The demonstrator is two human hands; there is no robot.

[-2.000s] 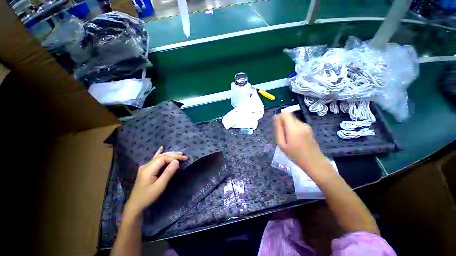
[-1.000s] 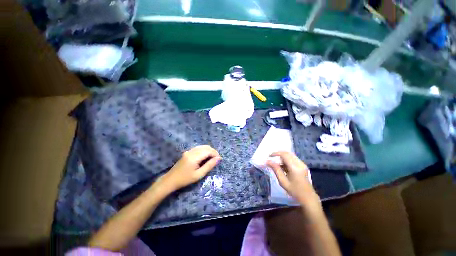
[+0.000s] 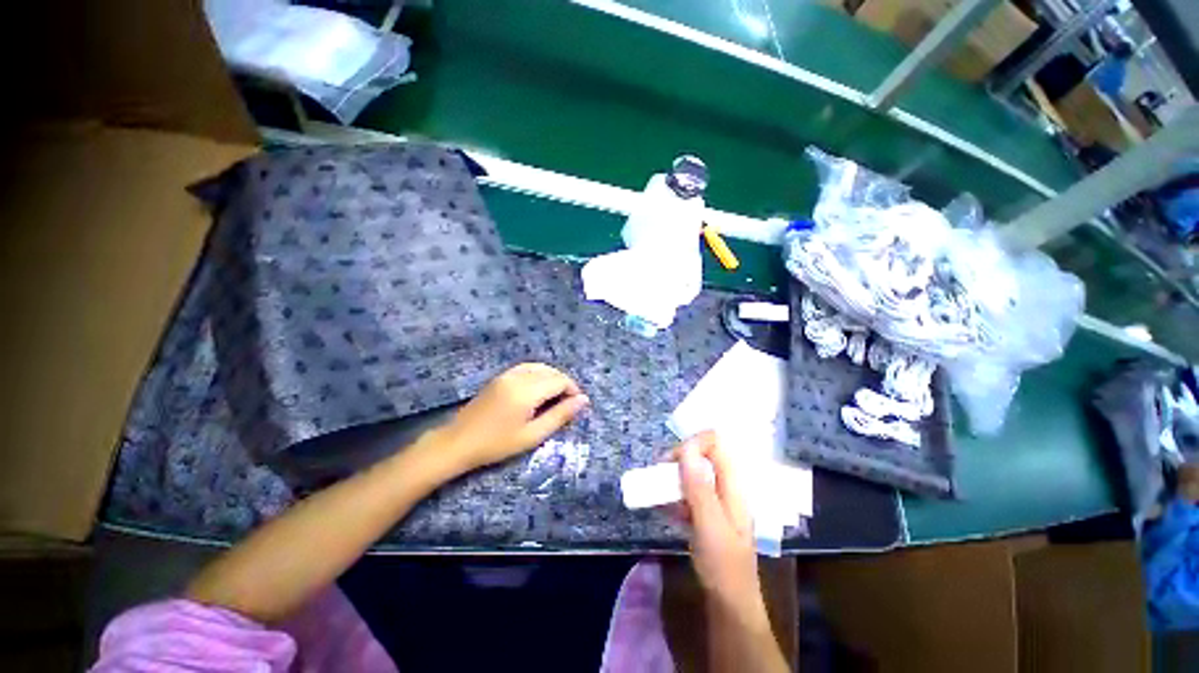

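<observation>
A dark grey patterned packing bag [image 3: 375, 283] lies at the left with its mouth towards me. My left hand [image 3: 526, 410] rests on the patterned sheet at the bag's near right corner, fingers loosely curled, nothing visible in it. My right hand [image 3: 707, 493] pinches a small white flat part [image 3: 651, 485] between thumb and fingers, pointing left, above the sheet's front edge. White bags or leaflets [image 3: 747, 394] lie fanned behind and beside my right hand, partly covered by it.
A cloth-draped bottle [image 3: 664, 237] and yellow-handled tool [image 3: 719, 247] stand behind. White cables in a clear bag [image 3: 907, 283] lie on a dark pad [image 3: 855, 454]. Cartons are at left [image 3: 158, 302] and lower right [image 3: 960, 592]. A person's blue sleeve [image 3: 1174, 565] shows at the right edge.
My right hand has moved from the white bags down and left and now holds the small white part. My left hand has left the bag's mouth for the sheet. The view has shifted.
</observation>
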